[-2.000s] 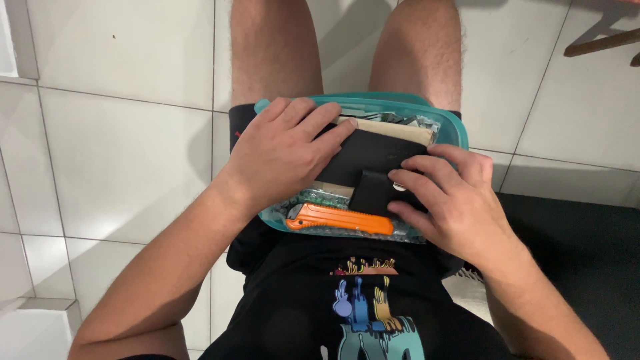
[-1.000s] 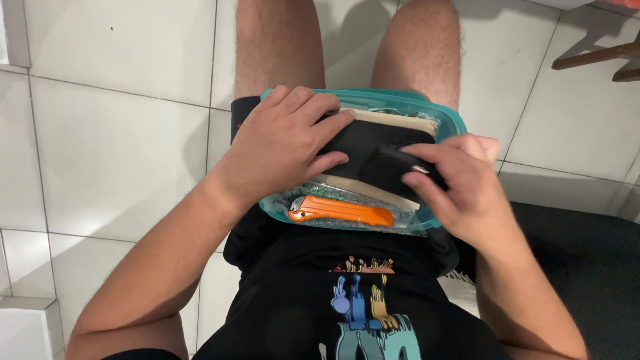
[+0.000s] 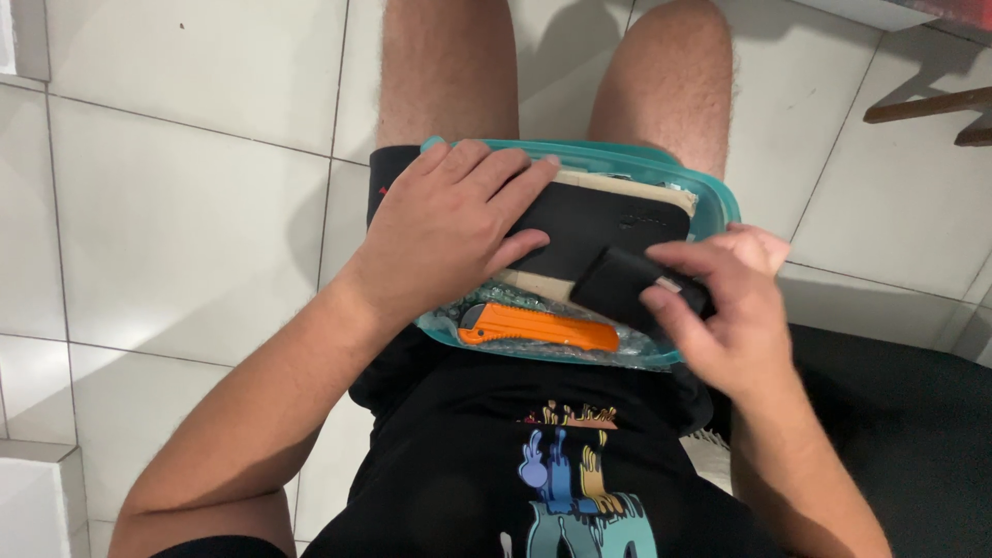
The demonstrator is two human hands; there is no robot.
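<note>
A teal plastic container rests on my lap. Inside it lies a flat black case or cover over a beige, paper-like item. My left hand lies flat over the left part of the black cover, fingers slightly spread. Between the thumb and fingers of my right hand is a small black pouch-like item with a shiny metal spot, tilted over the cover's lower right corner. An orange utility knife sits along the near side on clear bubble wrap.
Pale floor tiles surround my legs. A black padded surface is at the right. Brown wooden legs of some furniture stand at the upper right, and a white block-like edge is at the lower left.
The small black item, earlier lying on the cover under my right hand, is now lifted and turned in that hand. My left hand stays on the cover.
</note>
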